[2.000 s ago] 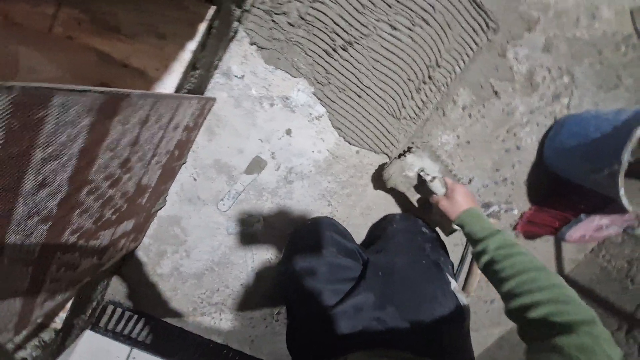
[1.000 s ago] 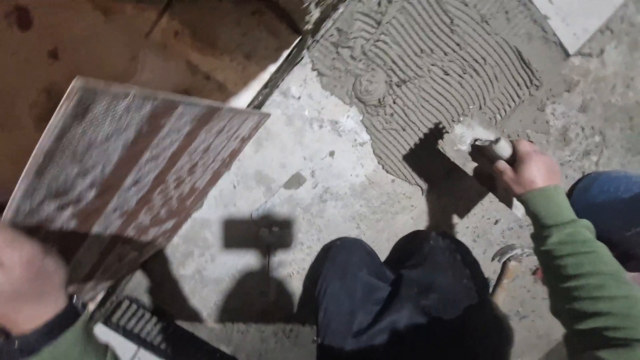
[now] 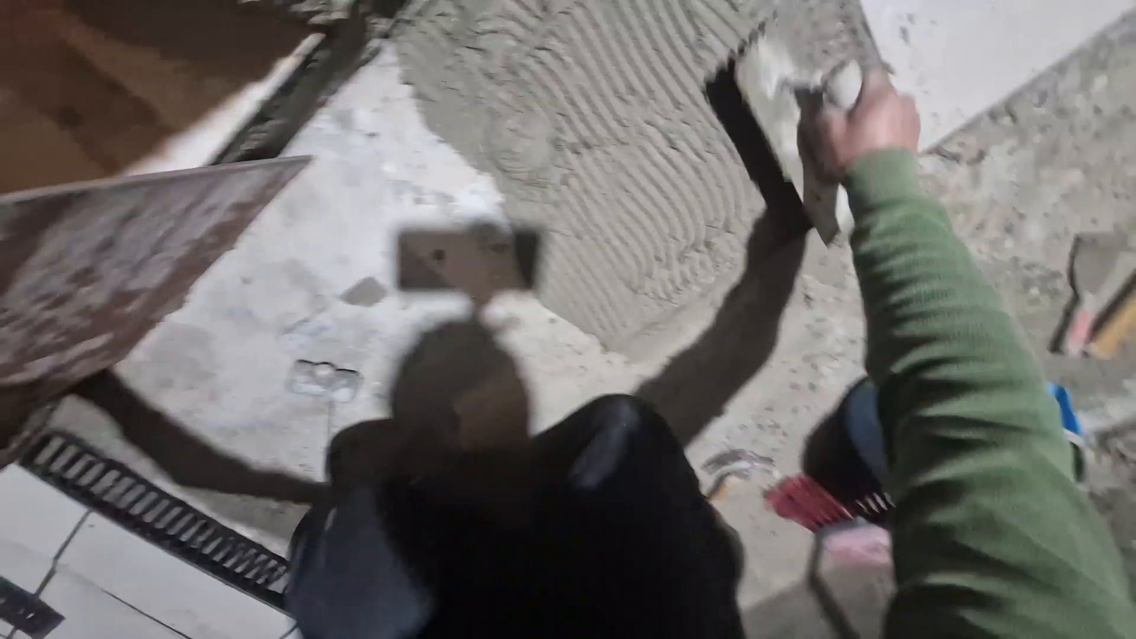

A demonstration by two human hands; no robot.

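Note:
My right hand [image 3: 874,124], at the end of a green sleeve, is closed around the handle of a trowel [image 3: 772,80]. The trowel's metal blade lies at the right edge of a bed of grey mortar [image 3: 621,169] with combed ridges, close to a pale tile [image 3: 958,53] at the top right. My left hand is out of view. At the left stands a tilted tile [image 3: 133,266], its ribbed brownish back bearing grey streaks; whether a hand holds it is hidden.
A slotted drain grate [image 3: 160,515] borders white tiles [image 3: 115,577] at the lower left. A red brush [image 3: 803,501] and a blue bucket [image 3: 865,426], partly behind my arm, are at the lower right. A putty knife [image 3: 1087,284] lies at the far right.
My right hand has moved up and to the right with the trowel, along the mortar. My left hand, seen at the tilted tile one second ago, has gone from view. The view has shifted.

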